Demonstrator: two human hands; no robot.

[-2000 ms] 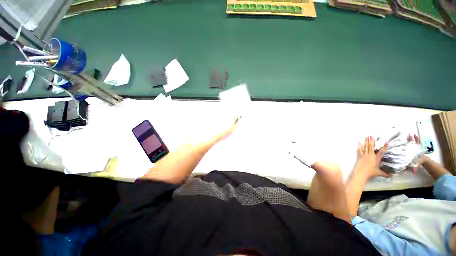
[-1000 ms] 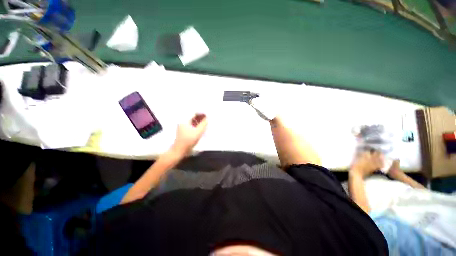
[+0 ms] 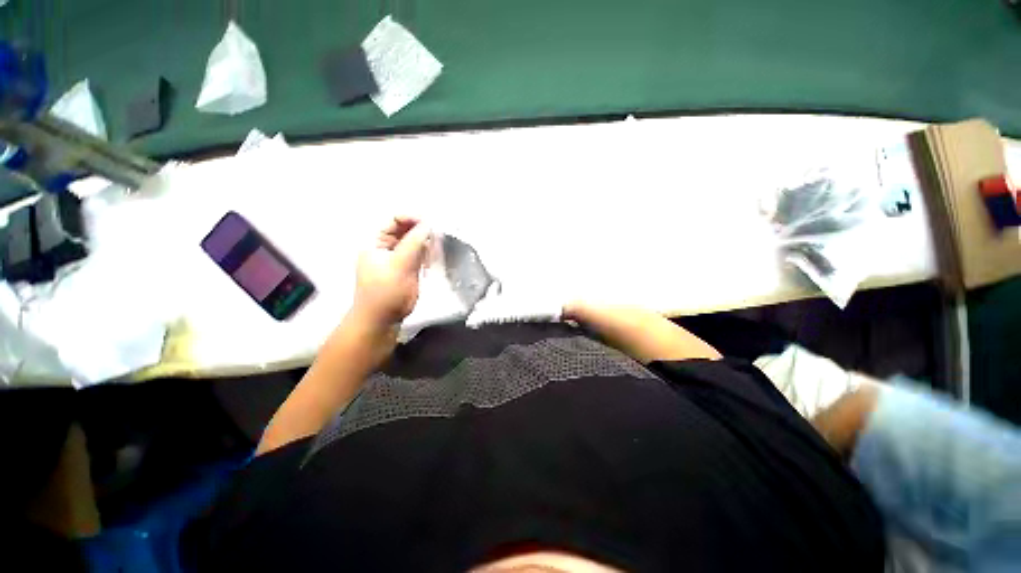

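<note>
My left hand (image 3: 389, 274), bare, pinches the edge of a thin whitish sleeve or bag (image 3: 428, 262) at the bench's front edge. A small dark grey flat piece (image 3: 462, 266) is tilted just right of my left fingers, against or inside that sleeve; I cannot tell which. My right hand (image 3: 524, 304), in a white glove, is low by my lap and hard to tell from the white bench. Its fingertips seem to meet the lower right end of the grey piece.
A lit phone (image 3: 258, 266) lies left on the bench (image 3: 672, 207). A dark piece (image 3: 349, 76) and white textured sleeve (image 3: 400, 67) lie on the green belt (image 3: 694, 62). At right are a clear bag (image 3: 823, 213), cardboard (image 3: 963, 207) and a neighbour's sleeve (image 3: 940, 448).
The grey piece, earlier level at my right glove's fingertips, is now tilted beside my left hand. My left hand now pinches the whitish sleeve. The neighbour's hands have left the clear bag.
</note>
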